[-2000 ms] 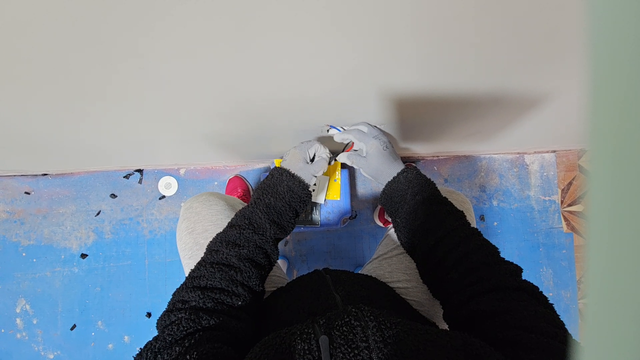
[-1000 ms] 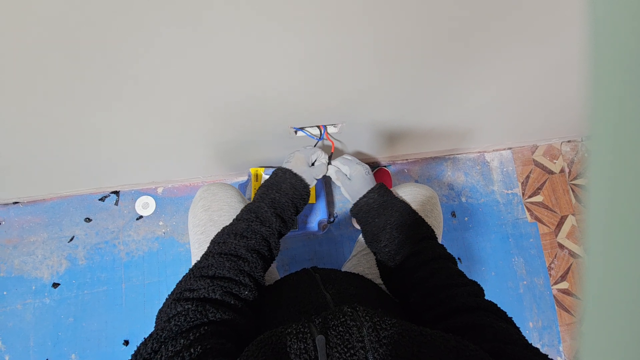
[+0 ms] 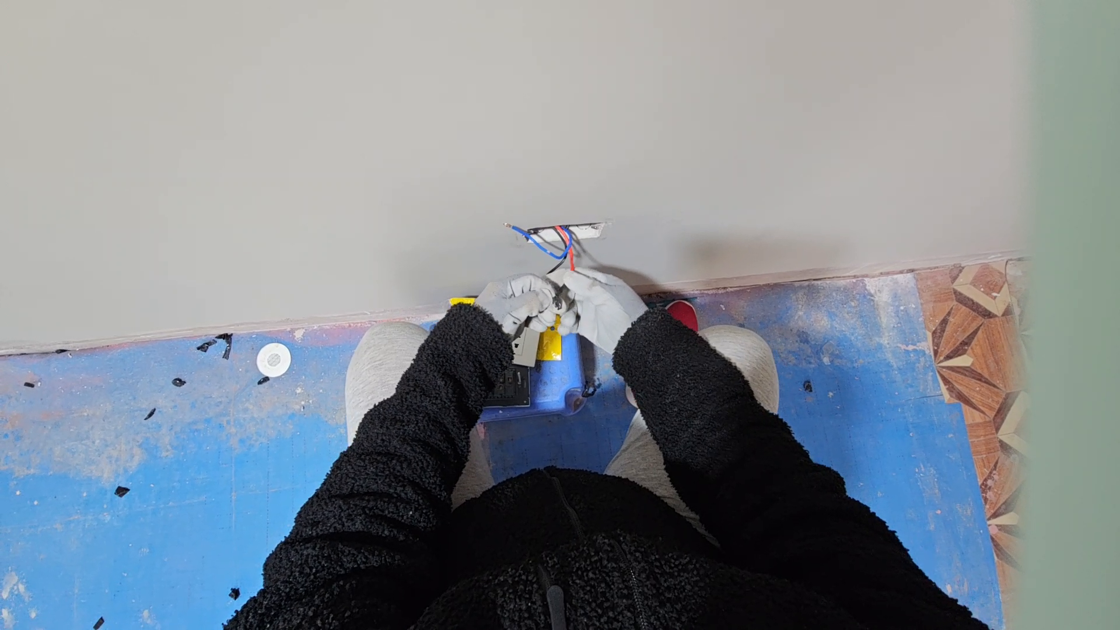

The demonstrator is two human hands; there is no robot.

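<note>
An electrical box opening (image 3: 591, 231) low in the wall has a blue wire (image 3: 541, 246), a red wire (image 3: 571, 254) and a black wire coming out of it. Just below it, my gloved left hand (image 3: 518, 302) has its fingers curled near the black wire's end. My gloved right hand (image 3: 604, 304) pinches by the lower end of the red wire. Between the two hands is a small dark and grey part, mostly hidden by fingers. Beneath them stands a blue plastic box (image 3: 556, 385), with a black plate (image 3: 510, 388), a grey piece (image 3: 526, 346) and something yellow (image 3: 550, 345) on it.
Blue sheeting covers the floor, bearing a round white disc (image 3: 274, 360) and scattered black scraps (image 3: 122, 491). Patterned wooden flooring (image 3: 976, 385) shows at the right. A pale green vertical surface (image 3: 1074, 315) fills the right edge. My knees flank the box, close to the wall.
My hands have lowered from the wall opening since two seconds ago, uncovering it and its wires. The blue wire now reaches farther left out of the opening.
</note>
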